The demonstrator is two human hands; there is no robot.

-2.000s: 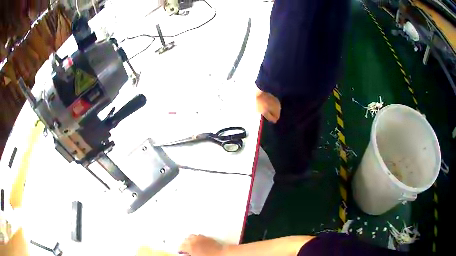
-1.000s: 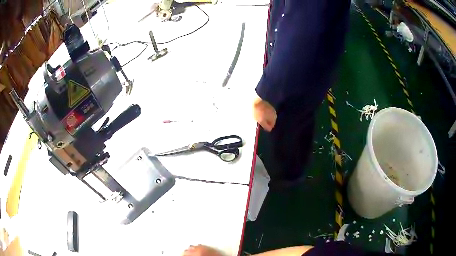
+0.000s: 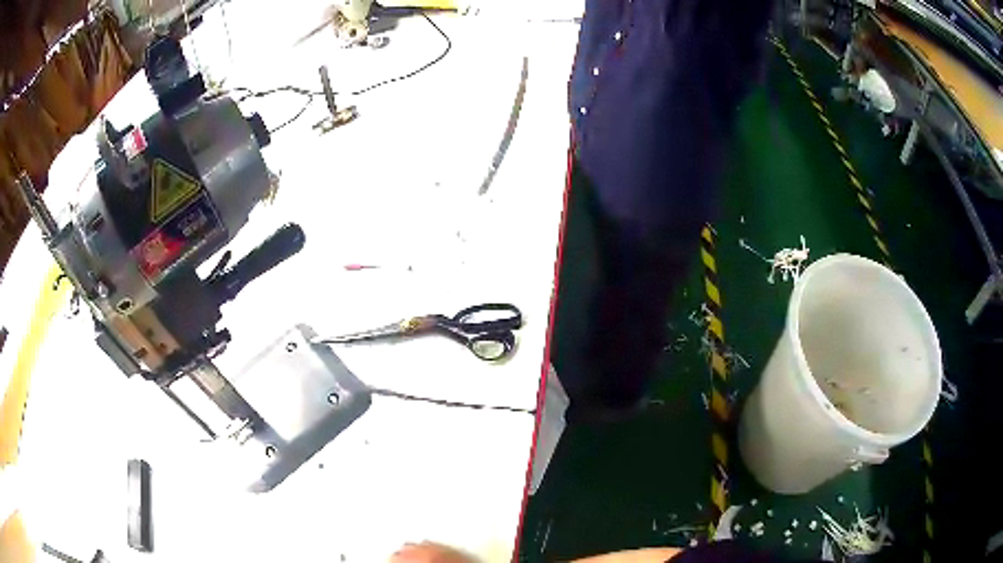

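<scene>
The cloth cutting machine [image 3: 171, 209] stands on the white table, with its black handle [image 3: 262, 262] pointing right. Its grey base plate [image 3: 299, 390] lies flat on the table. The shears [image 3: 467, 328] lie right of it, blades pointing left. A black bar weight [image 3: 139, 506] lies at the lower left. My right hand [image 3: 427, 553] shows only in part at the bottom edge, cut off by it. Its fingers and anything in them are hidden. My left hand is not in view.
A person in dark clothes [image 3: 665, 121] stands at the table's red edge [image 3: 550, 319]. A white bin [image 3: 808, 385] and scraps are on the green floor. A thin red stick [image 3: 357, 267], curved strip [image 3: 506, 132] and T-shaped metal piece [image 3: 334, 108] lie on the table.
The view has shifted slightly, and the table items and bin sit further left. My right hand has sunk lower towards the bottom edge. The other person's hand no longer shows.
</scene>
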